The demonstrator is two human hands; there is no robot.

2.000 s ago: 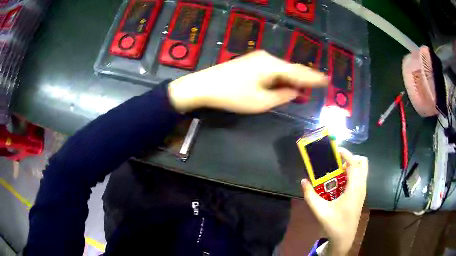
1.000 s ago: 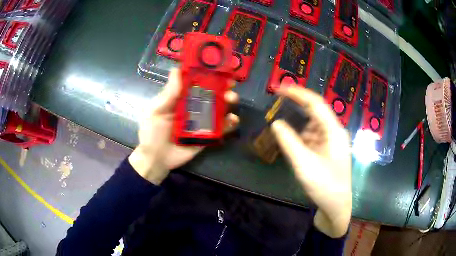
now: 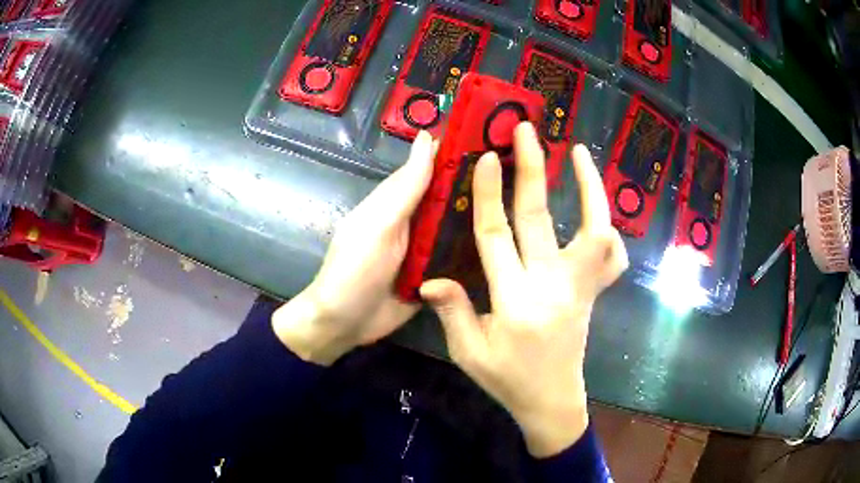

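Note:
My left hand [image 3: 354,255] holds a red keypad phone [image 3: 471,108] back side up, tilted, with its round black ring at the top end. A dark battery [image 3: 459,212] with gold print lies in the phone back, partly hidden by my fingers. My right hand [image 3: 537,292] lies over the battery and phone back, fingers spread and fingertips near the ring. Behind, a clear blister tray [image 3: 363,149] holds several red phones face down, with dark batteries in their backs.
Stacked clear trays with red phones [image 3: 38,104] stand at the far left. A red object [image 3: 57,236] is below them. A pink fan [image 3: 828,209], red pens [image 3: 788,302], a small dark block [image 3: 790,385] and a white power strip [image 3: 835,377] are at the right. The dark green bench [image 3: 189,179] reflects light.
The battery, earlier in my right hand, is now in the phone back, where the silver bay showed. The phone has moved right and tilted, and my right hand has come over it.

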